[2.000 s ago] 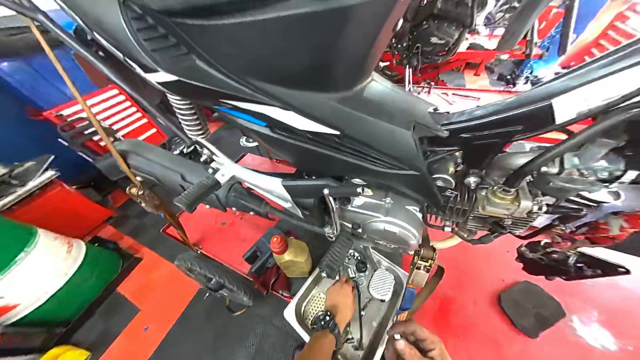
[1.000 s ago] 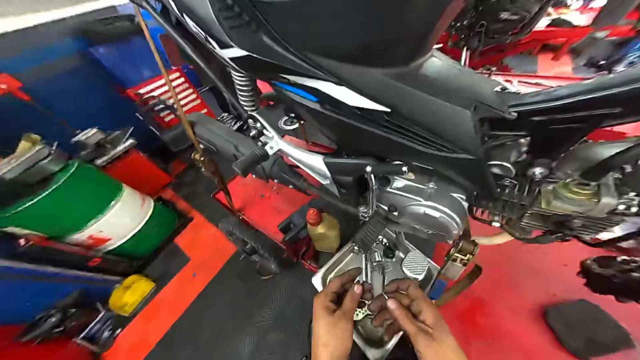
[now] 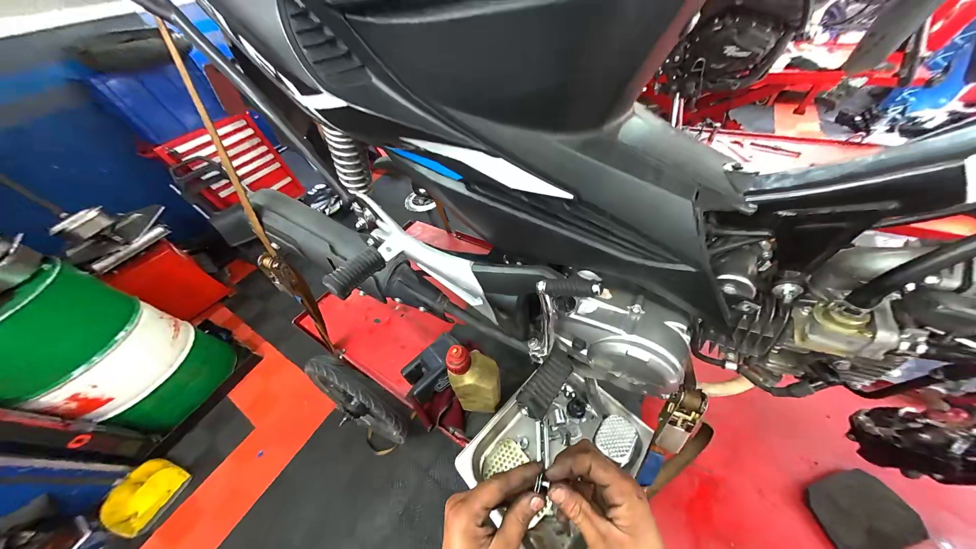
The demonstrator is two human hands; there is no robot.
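Note:
Both my hands meet at the bottom centre, over a metal tray (image 3: 467, 451) of loose parts. Between the fingertips of my left hand (image 3: 492, 507) and my right hand (image 3: 606, 499) is a small metal part (image 3: 541, 482), too small to name. In the tray lie a perforated disc (image 3: 503, 457), a round ribbed metal piece (image 3: 616, 436) and several small parts. Just above the tray is the black rubber footrest (image 3: 544, 387) of a motorcycle, beside its engine cover (image 3: 639, 362). The tray's lower part is hidden by my hands.
A yellowish bottle with a red cap (image 3: 474, 380) stands left of the tray. A ratchet strap (image 3: 681, 422) hangs at its right. Farther left are a small wheel (image 3: 358, 400), a green and white drum (image 3: 114, 351) and a yellow object (image 3: 143, 497). A dark pad (image 3: 867, 507) lies on the red surface.
Two seconds ago my left hand reached into the tray and my right hand was apart from it at the right. Now both hands are together, fingertips on a small part.

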